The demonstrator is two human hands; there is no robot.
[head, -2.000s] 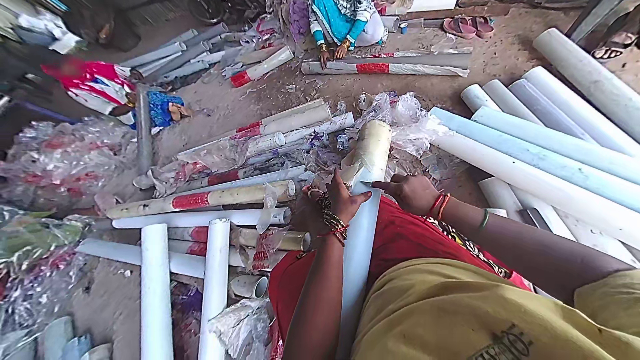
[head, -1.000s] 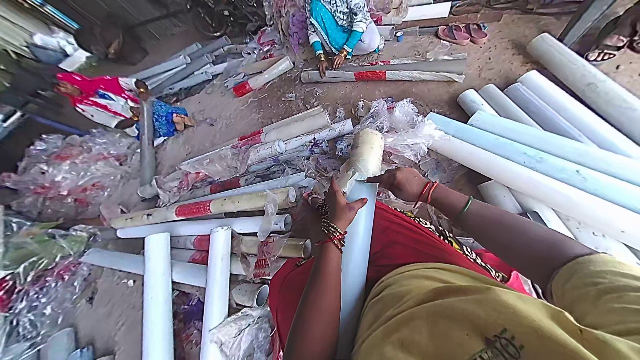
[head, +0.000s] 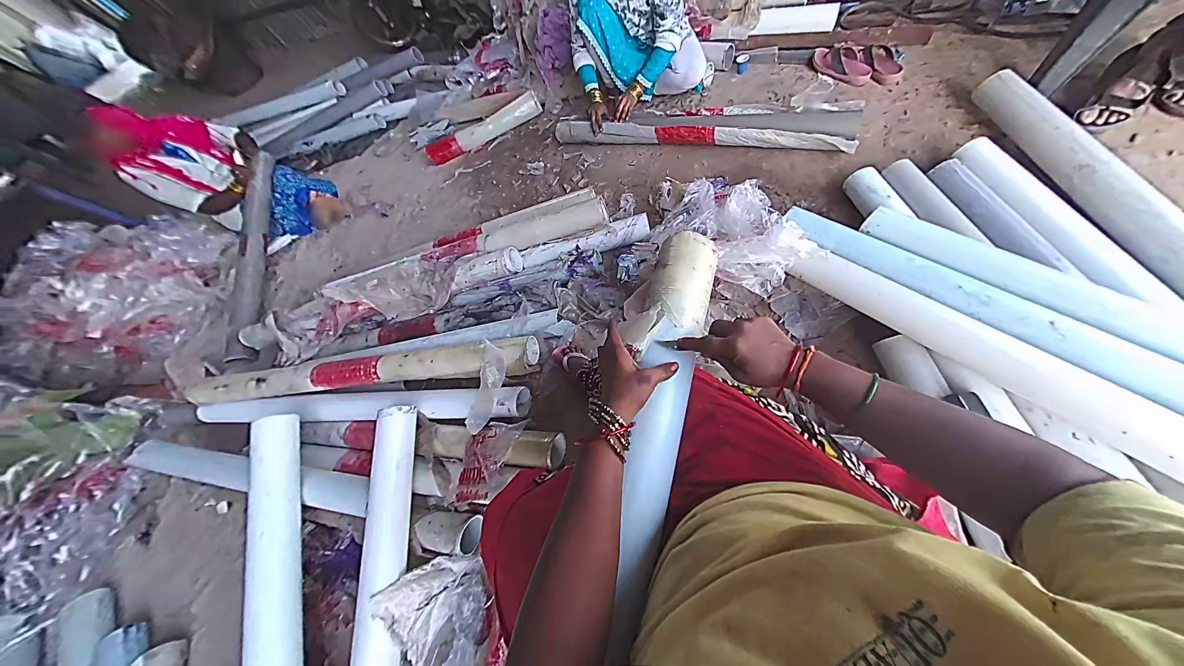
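A long pale-blue tube (head: 652, 435) lies across my lap, its far end covered by a cream wrapping (head: 684, 277) with a torn, loose edge. My left hand (head: 629, 375) grips the tube and the torn wrapping just below the cream part, thumb across the top. At the right side of the wrapping's edge is my right hand (head: 745, 350), its fingers curled and the forefinger against the tube; a small thing seems to be between its fingers, too small to tell. Crumpled clear plastic film (head: 740, 227) lies beyond the tube's far end.
Wrapped tubes with red bands (head: 435, 365) lie at the left, beside bare white tubes (head: 275, 536). More bare tubes (head: 980, 324) are piled at the right. A person (head: 634, 46) sits ahead by wrapped tubes; another person (head: 185, 166) is at the far left near heaped plastic film (head: 120, 296).
My right hand has stayed near the wrapping's edge with small shifts. The cream wrapping's edge looks more torn and loose than two seconds ago.
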